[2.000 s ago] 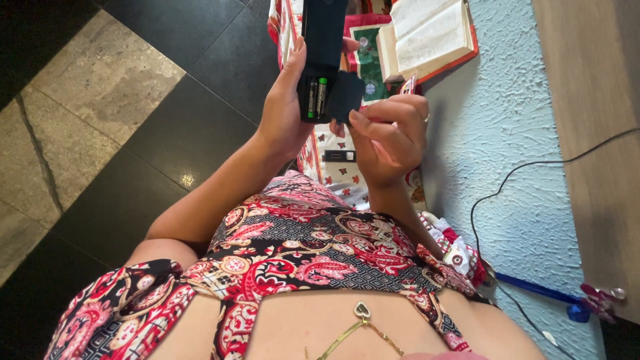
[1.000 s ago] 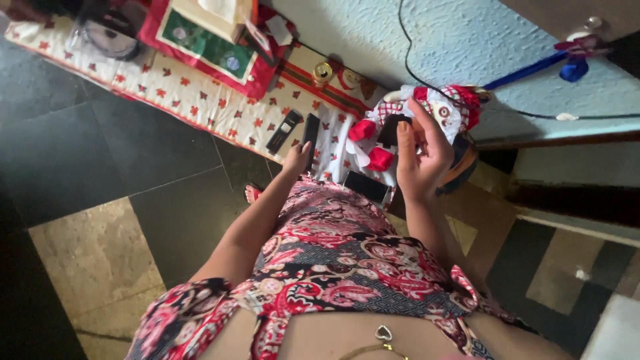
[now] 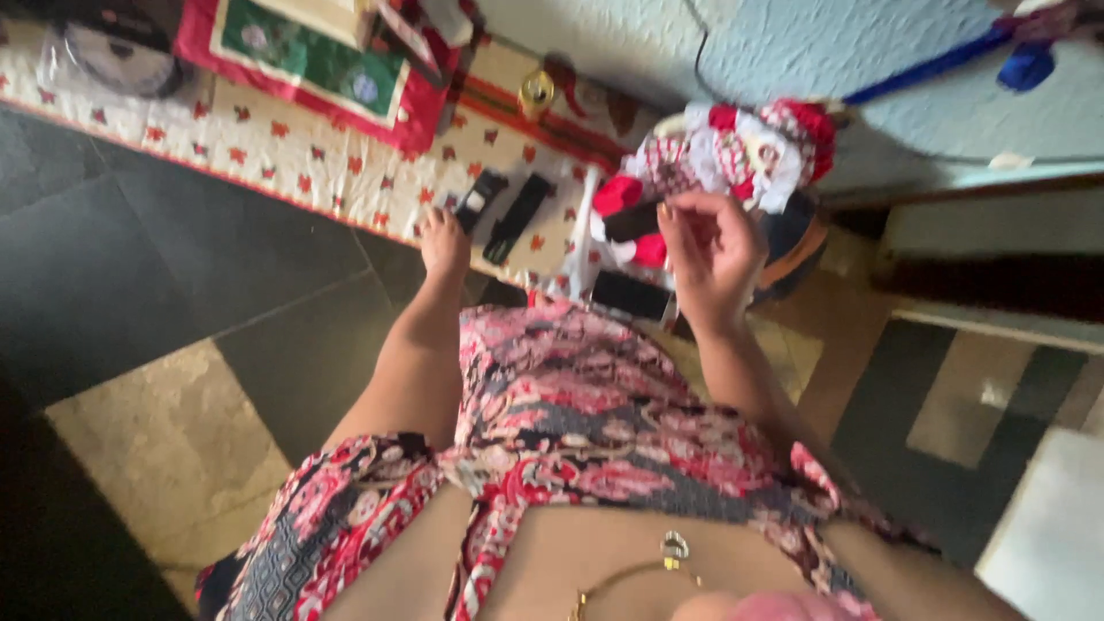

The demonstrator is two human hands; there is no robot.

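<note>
My left hand [image 3: 445, 246] is at the near end of a short black object with a pale patch [image 3: 479, 200] on the patterned tablecloth; blur hides whether the fingers grip it. Just right of that object lies a longer black handheld device [image 3: 518, 217], apart from my hand. My right hand [image 3: 718, 250] is raised at the right, its thumb and fingers pinching a flat black cover [image 3: 631, 222]. Behind the cover is a cloth doll in red and white [image 3: 759, 159]. Below it, a dark flat rectangular thing [image 3: 632, 296] lies near the table's end.
The table's tablecloth [image 3: 302, 183] has a red edge. On it are a red and green mat [image 3: 315, 65], a can [image 3: 536, 91] and a plastic-wrapped round item [image 3: 121, 56]. A black cable [image 3: 703, 60] runs along the blue wall [image 3: 793, 43]. A blue rod [image 3: 931, 65] is at upper right.
The black device, in my left hand before, now lies on the tablecloth. My left hand has moved left to the shorter black object. My right hand still holds the cover. The view has swung strongly.
</note>
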